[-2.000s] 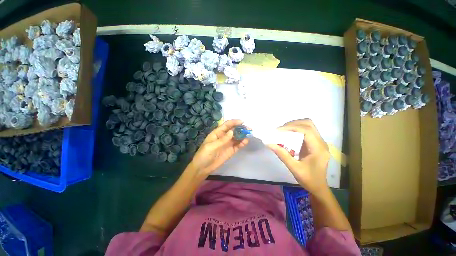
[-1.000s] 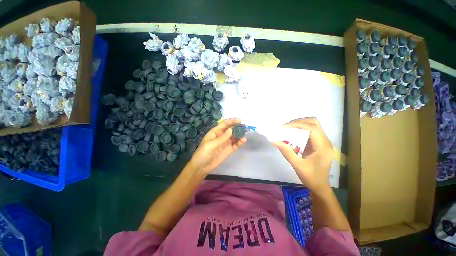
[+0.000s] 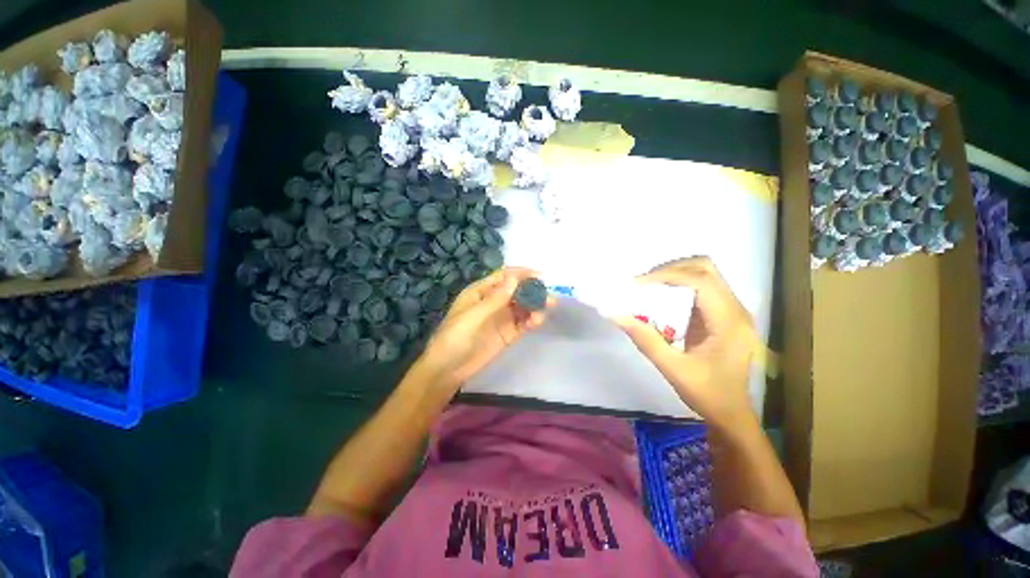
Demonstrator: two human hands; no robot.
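My left hand (image 3: 477,327) pinches a dark round base (image 3: 530,295) between thumb and fingers; whether a figure is under it cannot be told. My right hand (image 3: 709,344) holds a white glue bottle (image 3: 666,315) with red marking on its side. Its thin blue tip (image 3: 561,291) points left, close to the dark base; I cannot tell if they touch. Both hands are over the white work sheet (image 3: 678,226). A heap of dark bases (image 3: 361,248) lies left of the sheet. Loose white-grey figures (image 3: 457,124) lie above the heap.
A left cardboard tray (image 3: 192,147) of jumbled figures sits on a blue crate (image 3: 169,361) with dark bases. A right cardboard tray (image 3: 881,384) holds rows of glued assemblies (image 3: 881,169). Purple parts (image 3: 1003,294) lie beyond it. A small blue basket (image 3: 678,485) is by my lap.
My left hand with the dark base has moved slightly left, and the base now shows as a darker disc. The bottle tip has drawn a little back from its earlier place at the base.
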